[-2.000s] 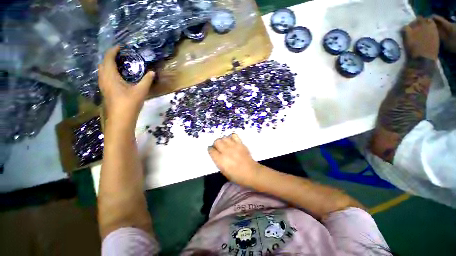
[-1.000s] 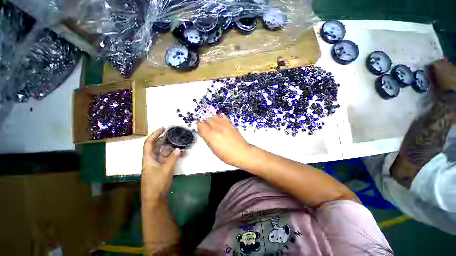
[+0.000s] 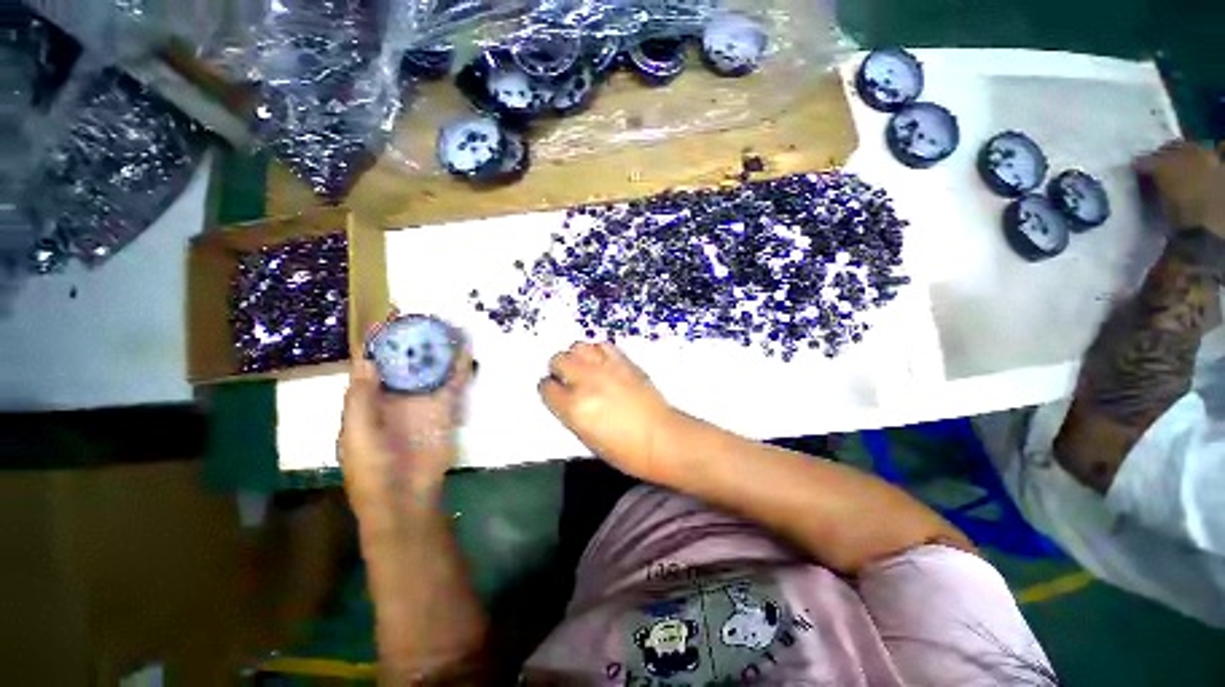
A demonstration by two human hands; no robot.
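My left hand [image 3: 403, 436] holds a round housing [image 3: 414, 354] over the white board's left part, its pale face with dark holes turned up. My right hand [image 3: 605, 403] rests with fingers curled at the near edge of the loose heap of small purple inserts [image 3: 752, 262]; a tiny dark thing shows at its fingertips, too small to tell whether it is an insert. A small open cardboard box [image 3: 370, 289] at the left holds more inserts.
Housings lie under a clear plastic bag [image 3: 336, 81] on a cardboard sheet [image 3: 645, 181] behind the heap. Several housings [image 3: 920, 134] stand on the white board [image 3: 981, 362] at the right. Another person's tattooed arm [image 3: 1128, 342] reaches in there.
My left hand took a housing from the bag area and brought it nearer; its dark underside showed, now its pale face. My right hand has drawn back slightly from the heap. One housing at the far right is gone.
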